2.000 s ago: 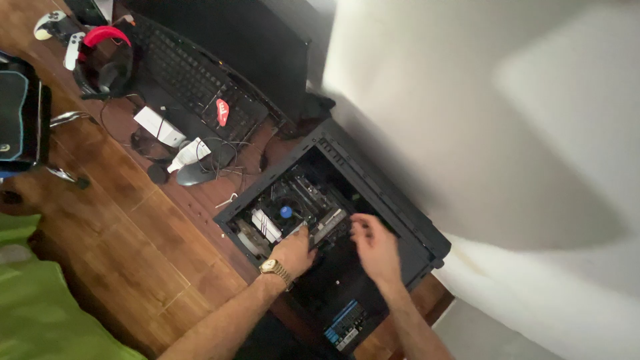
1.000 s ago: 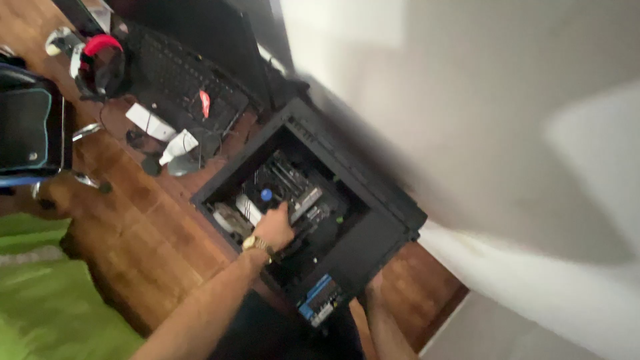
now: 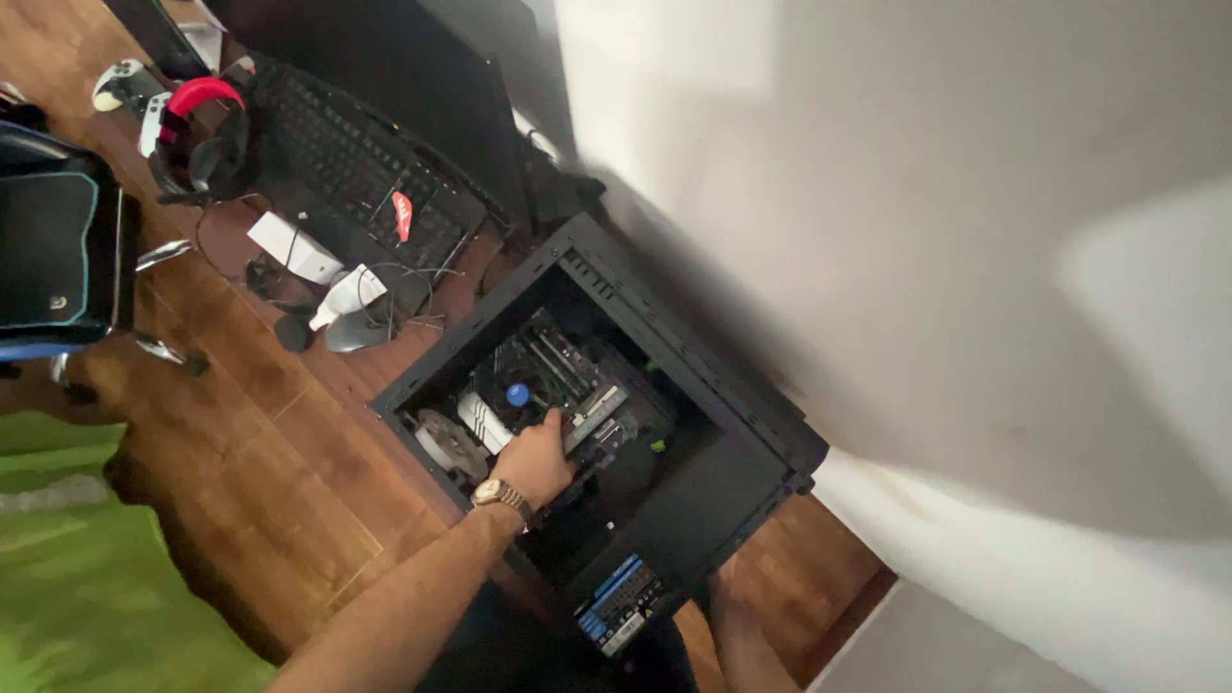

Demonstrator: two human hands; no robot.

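A black computer case point(image 3: 674, 327) with an open side shows its motherboard point(image 3: 549, 356) and a blue-centred CPU spot point(image 3: 518, 395). My left hand point(image 3: 535, 464), with a gold-coloured watch point(image 3: 502, 493) on its wrist, reaches inside. Its fingers are at the lower end of a grey bar-shaped part point(image 3: 596, 418); a grip on it is not certain. Beside the hand are a white striped motherboard cover point(image 3: 484, 422) and a round case fan point(image 3: 450, 445). A labelled power supply point(image 3: 619, 604) shows at the case's lower edge. Below the case my right forearm is visible, but its hand is hidden.
On the wooden desk point(image 3: 380, 371) lie a keyboard point(image 3: 327, 144), a headset point(image 3: 207, 144), game controllers point(image 3: 125, 89), a white box point(image 3: 294, 247), a white tube point(image 3: 346, 295), a mouse point(image 3: 358, 331) and cables. A wall stands beside the case; a chair point(image 3: 58, 250) is at left.
My right hand, over the case's inside two seconds ago, has moved out and down beyond the case's lower edge. My left hand remains inside near the grey part.
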